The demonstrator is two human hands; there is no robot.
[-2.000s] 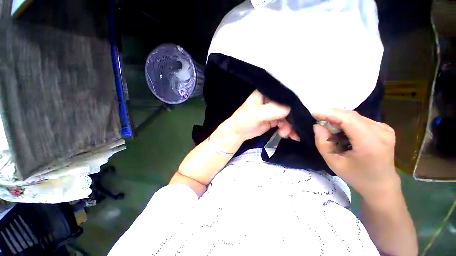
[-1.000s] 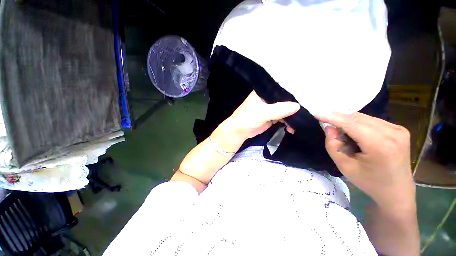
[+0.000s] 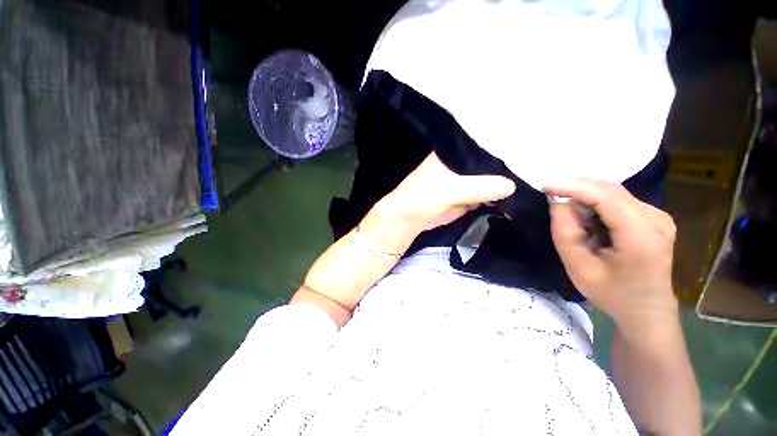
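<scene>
Black garment fabric lies gathered in front of me, with its folded edge running diagonally. A large, overexposed white lining lies above and right of that edge. My left hand grips the black cloth, thumb on top near the seam, other fingers partly hidden beneath. My right hand pinches at the edge where white meets black, fingertips together; a silvery band shows at a finger. A dark piece shows in the right palm, unclear. No needle or thread can be made out. A small white piece shows in the black folds below my left hand.
Grey cloth is stacked over patterned white cloth at left, beside a blue edge. A round purplish fan or bin stands beyond. A cardboard box is at right, a black slatted item at lower left.
My right hand has stayed near the seam, shifting slightly right and then back left. My left thumb has extended along the black edge. The view has shifted slightly.
</scene>
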